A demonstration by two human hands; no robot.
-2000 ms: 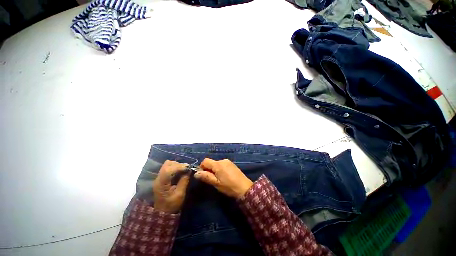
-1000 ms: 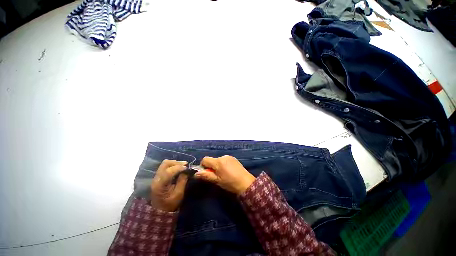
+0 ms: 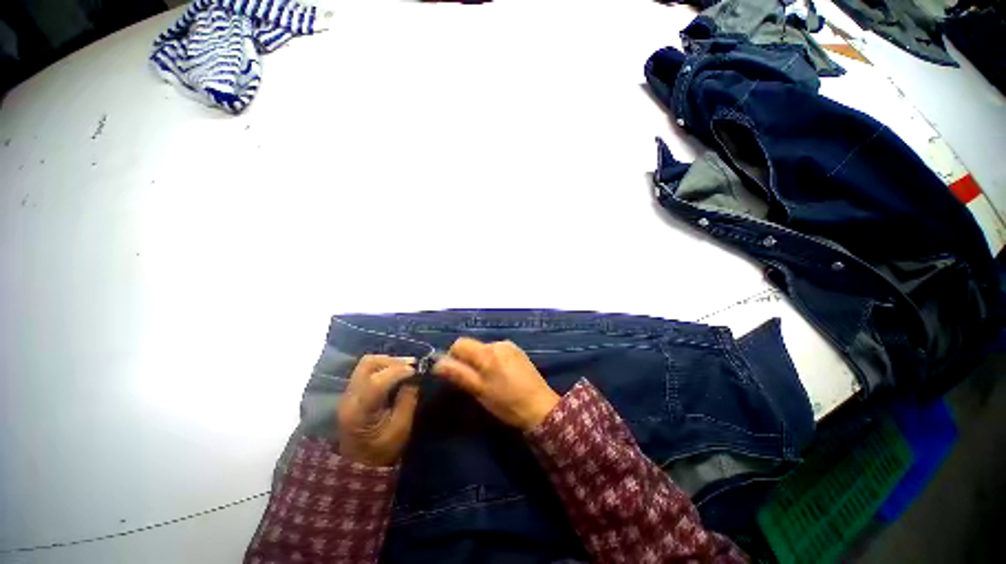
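A dark-blue denim garment (image 3: 574, 380) with pale topstitching lies on the table nearest me, under both hands. My left hand (image 3: 377, 410) pinches a fold of its seam. My right hand (image 3: 494, 380) is right beside it, fingertips closed at the same fold. Something small and silvery shows between the fingertips; I cannot tell whether it is a tool or a metal part. An opening with grey inside (image 3: 712, 472) shows at the garment's right part.
A second dark denim garment (image 3: 871, 182) with round snaps lies at the right edge of the white table (image 3: 386, 198). Grey-blue denim pieces (image 3: 750, 24) lie beyond it. A striped cloth (image 3: 221, 55) is far left. A green crate (image 3: 833, 496) and a blue one (image 3: 924, 457) are below right.
My right fingertips have shifted slightly at the fold, and the red-orange bit seen there a second ago no longer shows. My left hand holds nearly the same place.
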